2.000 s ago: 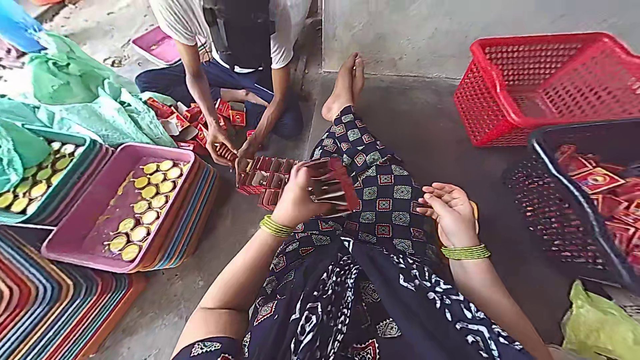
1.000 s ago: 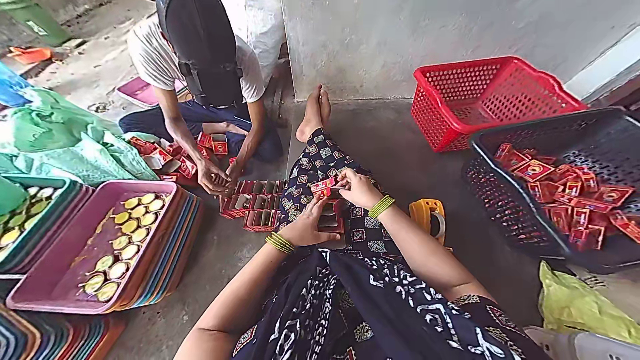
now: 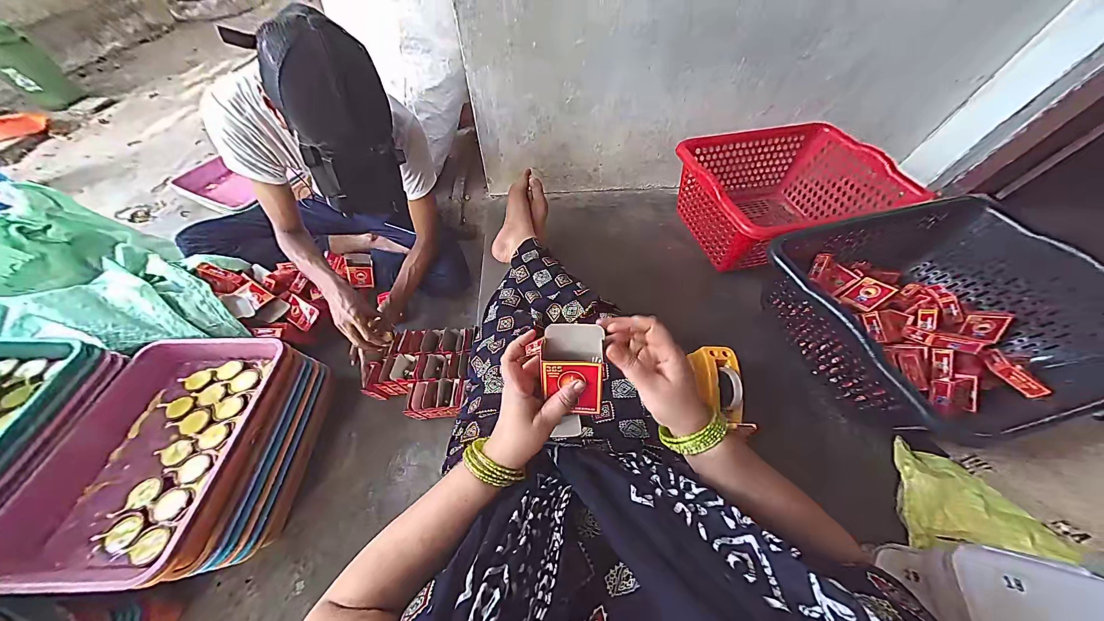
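Observation:
My left hand (image 3: 535, 401) holds a small red printed cardboard box (image 3: 575, 371) over my lap, thumb across its front; the grey inside of a raised flap shows at its top. Beside that flap, my right hand (image 3: 654, 371) has its fingers spread and bent; whether a fingertip touches the flap I cannot tell. Left of my leg stand rows of open red boxes (image 3: 431, 371) on the floor. A co-worker's hands (image 3: 366, 323) are at the far end of these rows, with loose red boxes (image 3: 293, 297) piled beside them. Just right of my right wrist lies a yellow tape dispenser (image 3: 716, 384).
Stacked trays, a pink one (image 3: 52, 483) on top, hold round yellowish pieces at left, near green sheeting (image 3: 86, 259). At right are a red perforated basket (image 3: 724, 207) and a black crate (image 3: 785, 250) holding red boxes. A yellow-green bag (image 3: 966, 509) lies nearer me.
My left hand has let go of the block of red boxes it held two seconds ago; that block now lies on the floor. The box in my left hand now shows its flap raised.

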